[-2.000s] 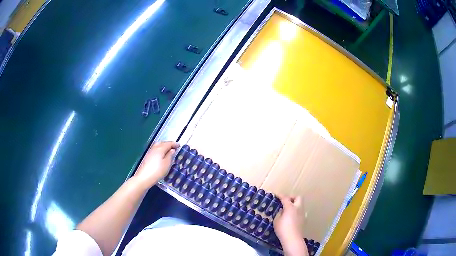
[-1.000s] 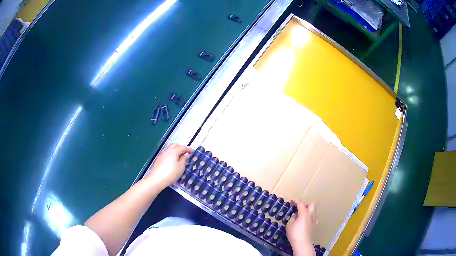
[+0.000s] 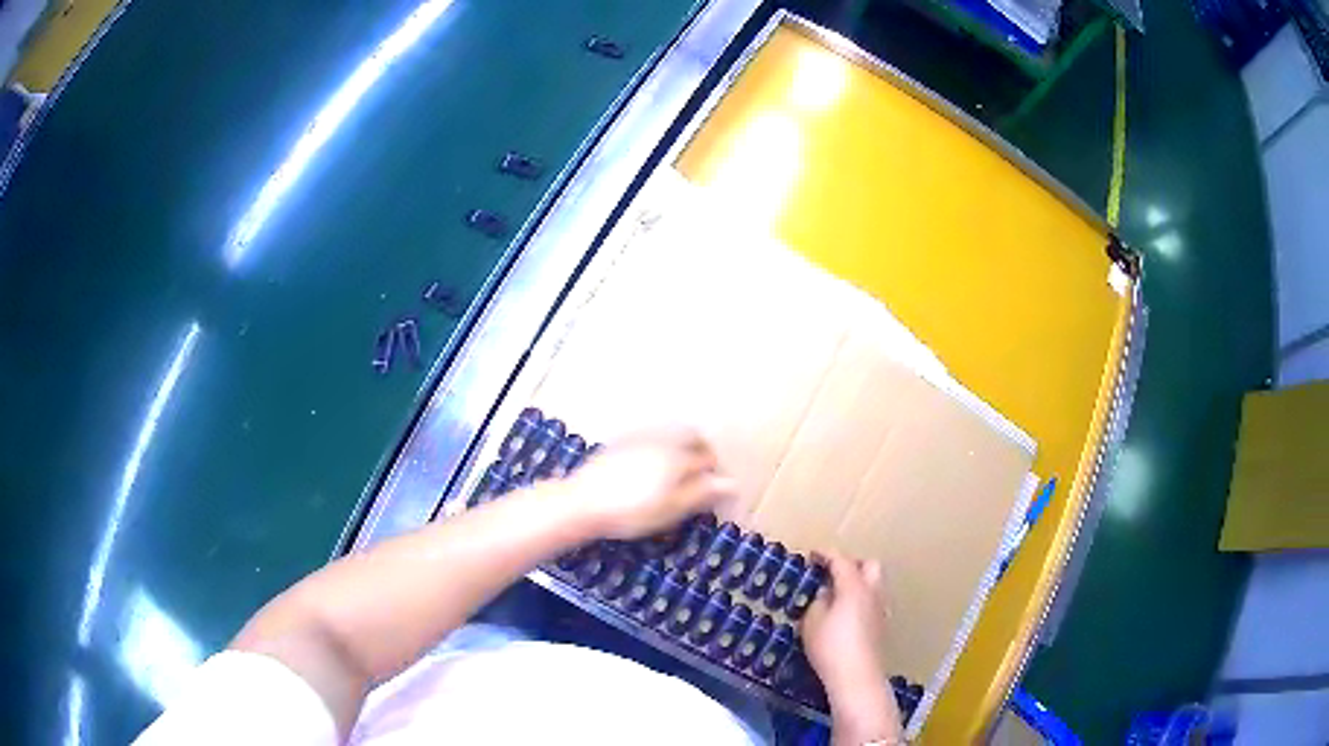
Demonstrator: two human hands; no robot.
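Note:
Black moulded parts [image 3: 724,557] stand packed close in rows along the near edge of the tan cardboard sheet [image 3: 933,496]. My left hand [image 3: 656,481] is over the middle of the rows, blurred, with fingers bent; it hides several parts, and I cannot tell if it holds anything. My right hand [image 3: 845,612] is at the right end of the rows, its fingertips against the last part of the upper row. A pale tray rim [image 3: 627,612] runs along the near side of the rows.
The dark green conveyor belt [image 3: 292,379] on the left carries several loose black parts [image 3: 487,222]. A metal rail [image 3: 569,219] separates it from the yellow table top [image 3: 933,248]. A blue pen [image 3: 1039,503] lies right of the cardboard. A brown panel [image 3: 1280,466] shows at far right.
My left hand has left the rows' left end and moved right over their middle. My right hand stays at the right end. The view has shifted slightly.

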